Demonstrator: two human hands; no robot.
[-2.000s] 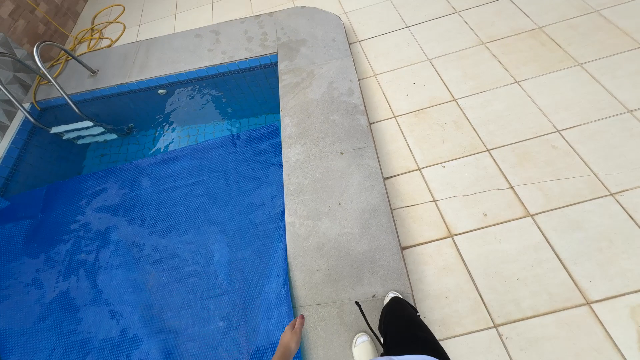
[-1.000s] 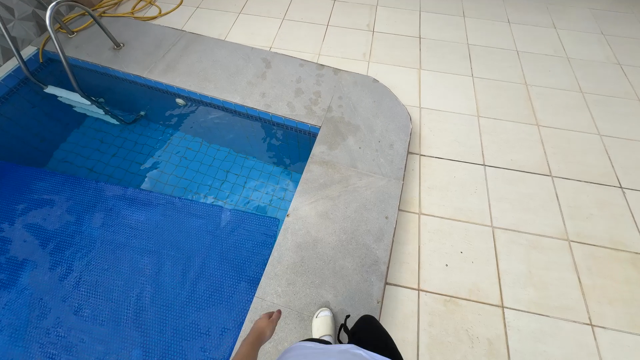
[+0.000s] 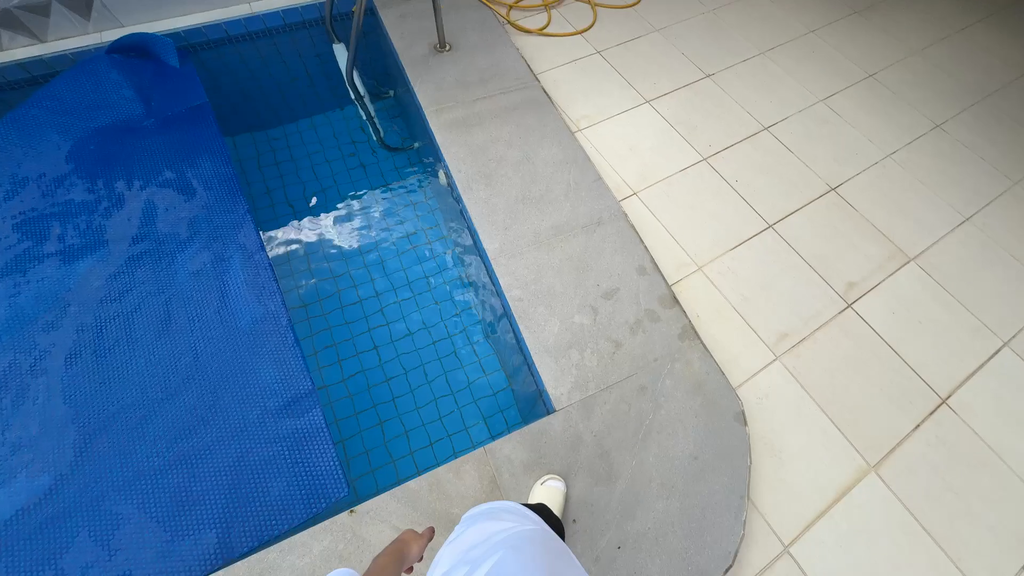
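Observation:
My left hand point(image 3: 406, 552) hangs low at the bottom of the head view, above the grey stone coping, with nothing seen in it; its fingers look partly curled. My right hand is out of view. Left of the hand, a blue bubble pool cover point(image 3: 160, 336) floats on the water. Its far corner is folded over. Uncovered water point(image 3: 408, 344) over blue tiles lies between the cover and the coping point(image 3: 560, 240). One white shoe point(image 3: 549, 492) stands on the coping near the pool's corner.
A metal pool ladder point(image 3: 356, 72) with a pale step reaches into the water at the far side. A yellow hose point(image 3: 552, 28) lies coiled on the cream floor tiles point(image 3: 840, 352). The pool's inner corner is close in front of the shoe.
The view has turned and moved along the coping toward the pool's corner. The ladder now shows nearer the middle, and more uncovered water is in sight.

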